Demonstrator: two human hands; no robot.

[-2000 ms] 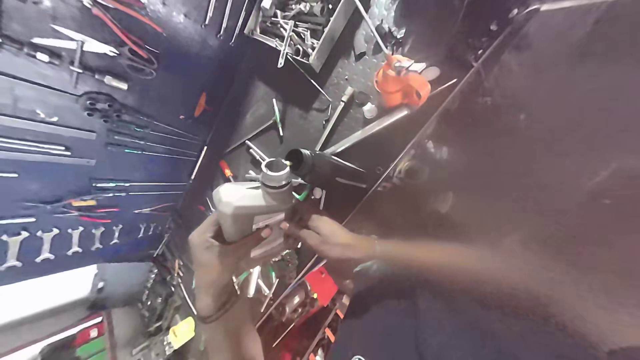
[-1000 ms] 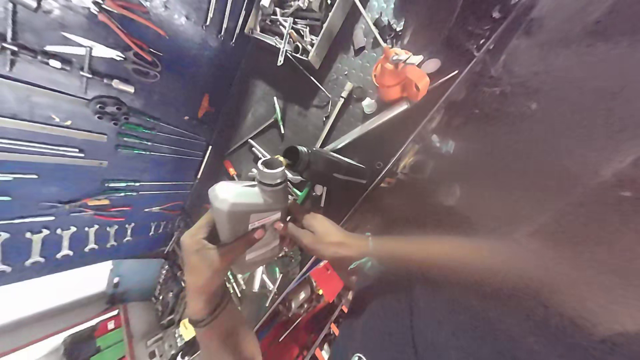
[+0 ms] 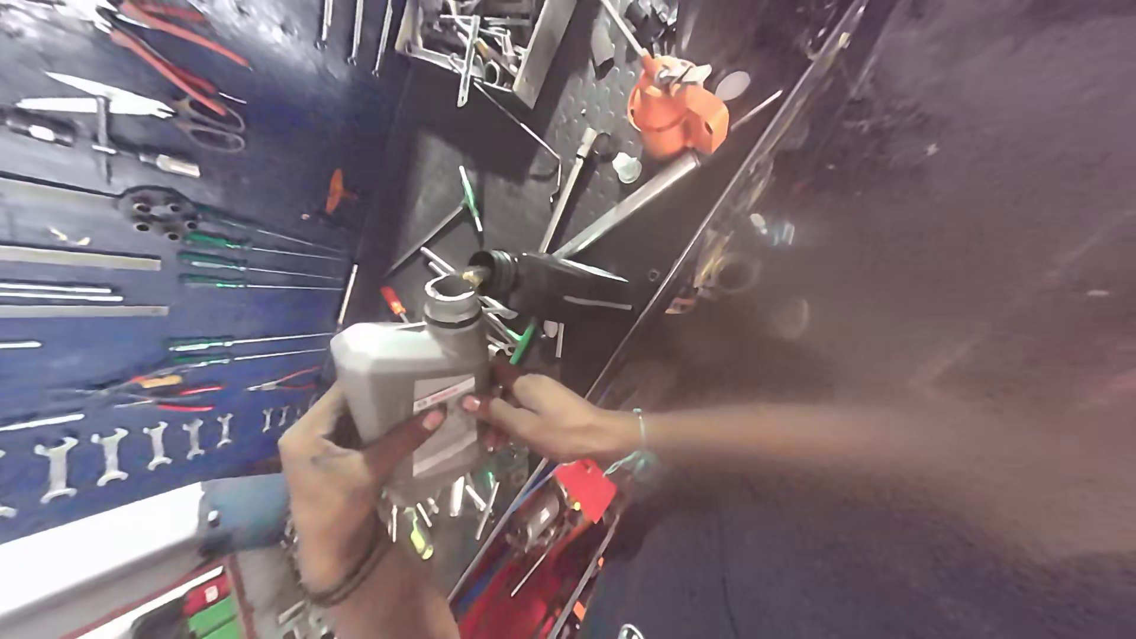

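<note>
A grey plastic bottle (image 3: 390,364) with a label bearing writing is held in my left hand (image 3: 342,470), its thumb across the front. The uncapped neck points away from me. My right hand (image 3: 550,417) touches the bottle's right side near the label; some of its fingers are hidden, so its hold is unclear. Just beyond the neck lies a black bottle (image 3: 568,280), its mouth close to the grey bottle's opening, with something yellowish between the two. Whether the mouths touch I cannot tell.
Pliers, scissors (image 3: 209,124), screwdrivers and open-end wrenches (image 3: 111,457) hang on a blue tool board at left. On the dark bench are an orange plastic container (image 3: 670,111), a metal bar (image 3: 626,204), a green T-handle tool (image 3: 469,200) and a tray of tools (image 3: 541,53).
</note>
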